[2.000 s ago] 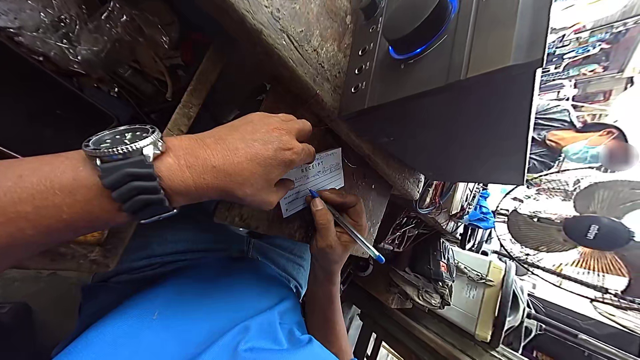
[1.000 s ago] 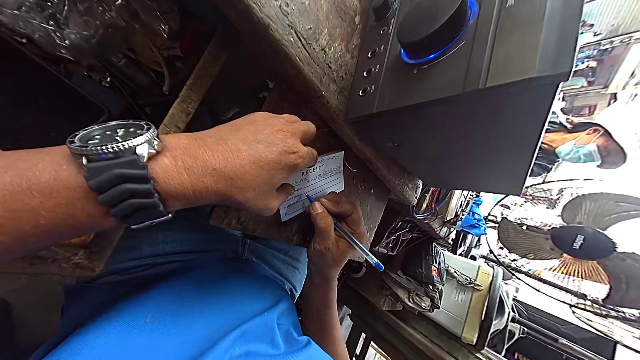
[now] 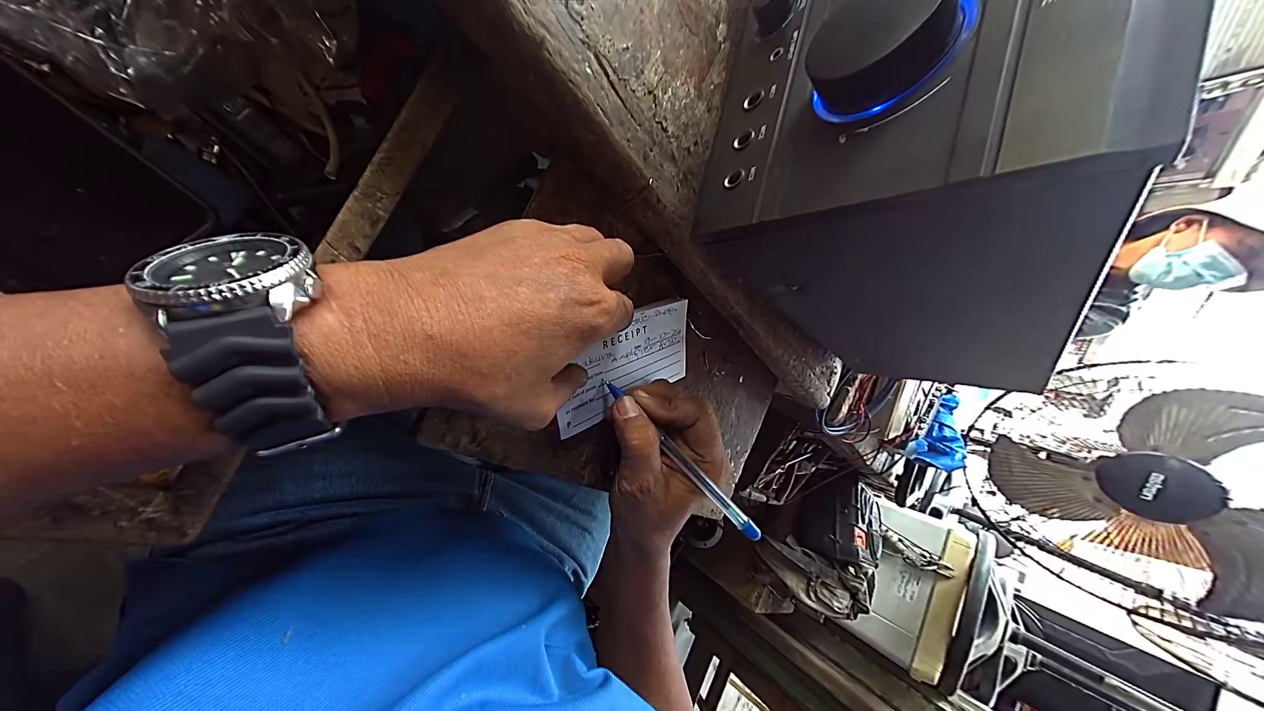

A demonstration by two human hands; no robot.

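A small paper receipt slip [image 3: 647, 346], with printed lines and handwriting on it, lies on a worn wooden board [image 3: 731, 395]. My left hand [image 3: 494, 321], with a black-strapped wristwatch [image 3: 237, 336] on the wrist, is curled over the slip's left edge and holds it; its fingertips are mostly hidden. From below, my right hand [image 3: 662, 454] grips a blue-capped clear ballpoint pen [image 3: 706, 484] between thumb and fingers. The pen's tip is at the lower lines of the slip, close to my left thumb.
A black audio speaker or amplifier [image 3: 908, 247] with a blue-lit knob stands on a rough wooden ledge [image 3: 632, 99] above. At right are tangled wires [image 3: 795, 464], an electric fan [image 3: 1155, 484] and a person in a face mask [image 3: 1185, 262]. Plastic wrap [image 3: 197, 49] lies upper left.
The view has shifted slightly. Both hands stay at the slip, and the pen remains in my right hand.
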